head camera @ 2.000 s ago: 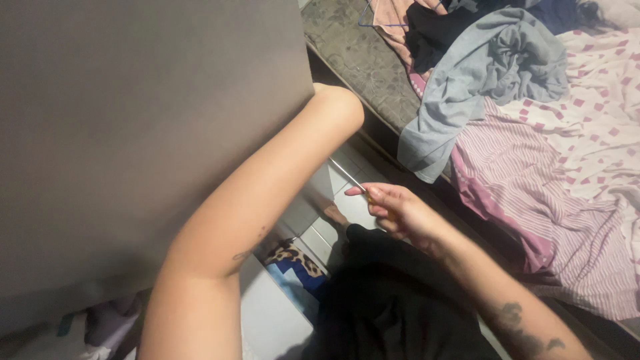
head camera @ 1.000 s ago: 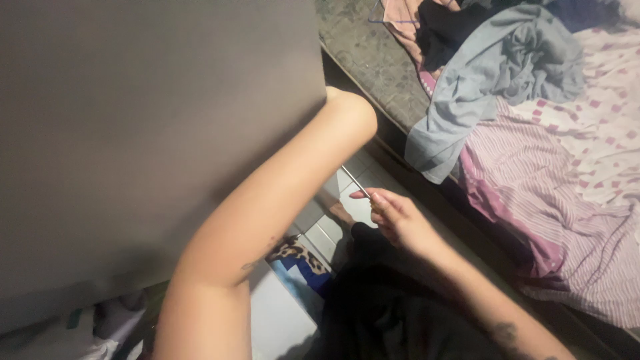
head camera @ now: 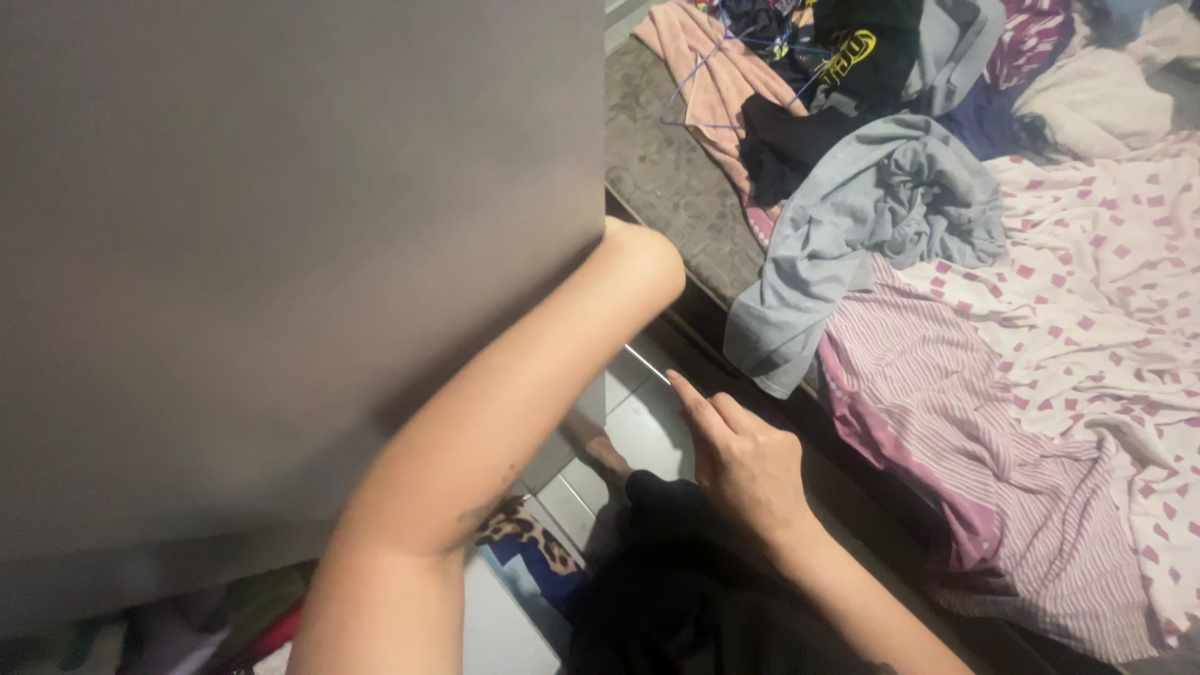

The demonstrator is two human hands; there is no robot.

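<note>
My left arm reaches along a large grey panel [head camera: 300, 234]. Its wrist bends over the panel's right edge, where my left hand [head camera: 645, 258] is mostly hidden, so its fingers do not show. Below that wrist, my right hand [head camera: 745, 450] grips a tool with a thin metal shaft [head camera: 647, 363]. The index finger stretches along the shaft, whose far end is out of sight behind the left forearm. The handle is covered by the fingers.
On the right, a bed holds a patterned sheet [head camera: 1078, 272], grey-blue cloth [head camera: 806, 272], heaped clothes and a blue wire hanger [head camera: 698, 89]. A bare foot [head camera: 600, 450] rests on white floor tiles [head camera: 647, 427]. Leopard-print fabric [head camera: 530, 539] lies low, near the left elbow.
My right hand has turned on the tool: its index finger now points up along the shaft, and the back of the hand shows more. The left arm stays bent over the panel's edge.
</note>
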